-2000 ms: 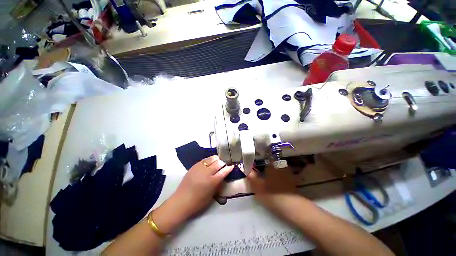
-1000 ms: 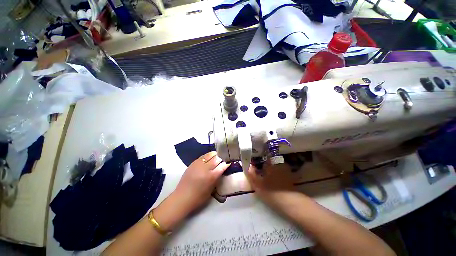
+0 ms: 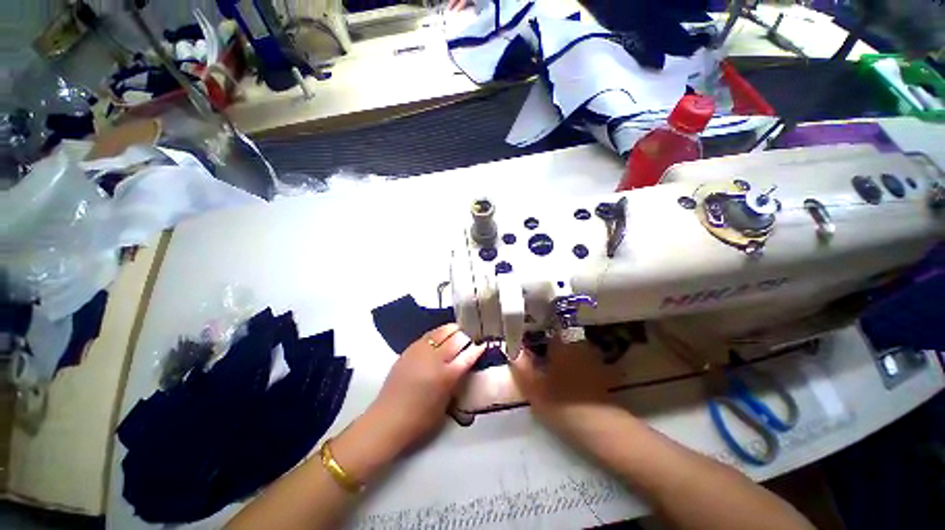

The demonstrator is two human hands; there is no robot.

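Note:
A dark navy cut piece (image 3: 405, 319) lies on the machine bed and runs under the left end of the cream-white sewing machine head (image 3: 663, 243). My left hand (image 3: 430, 364) lies on the piece left of the needle, fingertips pressing it. My right hand (image 3: 560, 373) is right of the needle, partly under the head, its fingertips at the cloth; what it grips is hidden. The needle and presser foot are mostly hidden by the head and fingers. A fanned stack of dark cut pieces (image 3: 233, 424) lies to the left on the table.
Blue-handled scissors (image 3: 748, 416) lie right of my right hand. A red bottle (image 3: 663, 145) stands behind the head. White panels with dark edging (image 3: 606, 78) are heaped beyond. A small clear bag (image 3: 192, 352) touches the stack. A green basket (image 3: 899, 85) is far right.
The camera view has shifted slightly. Both hands stay beside the needle, and the dark piece shows little visible movement.

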